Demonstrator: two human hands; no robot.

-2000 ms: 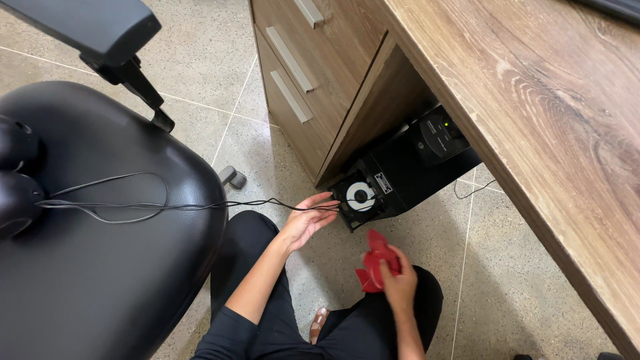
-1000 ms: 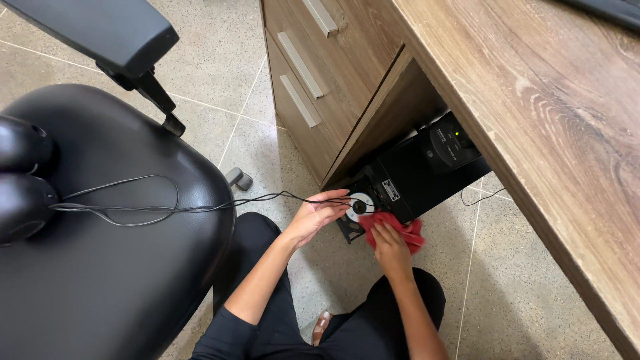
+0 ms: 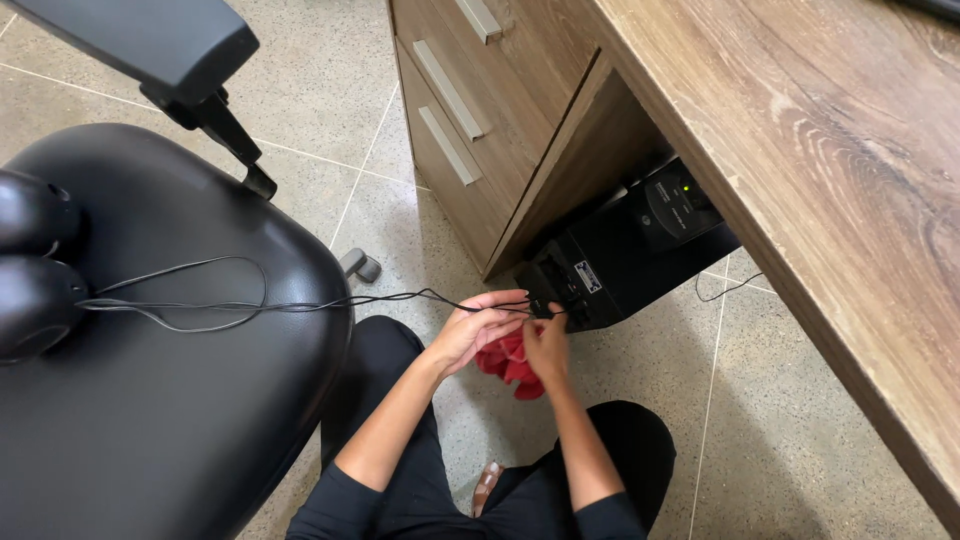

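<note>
Thin black cables (image 3: 390, 298) run from a pair of black speakers (image 3: 37, 307) on the chair seat to the front of a black computer tower (image 3: 600, 270) on the floor. My left hand (image 3: 476, 330) is closed around the cables near the tower's front. Beside it, the fingers of my right hand (image 3: 547, 341) pinch a cable by the tower's front panel. A crumpled red cloth (image 3: 511, 360) hangs beneath my hands; my right hand partly hides how it is held. The white disc is not visible here.
A black office chair (image 3: 187, 420) with an armrest (image 3: 172, 45) fills the left. The wooden drawer unit (image 3: 465, 135) and desk top (image 3: 795, 135) rise behind and at the right. A black unit with a green light (image 3: 675, 202) rests on the tower. A grey chair caster (image 3: 366, 267) stands on the floor.
The white disc and open tray at the tower's front no longer show. My right hand has moved from the disc to the cables beside my left hand, and the red cloth now hangs lower.
</note>
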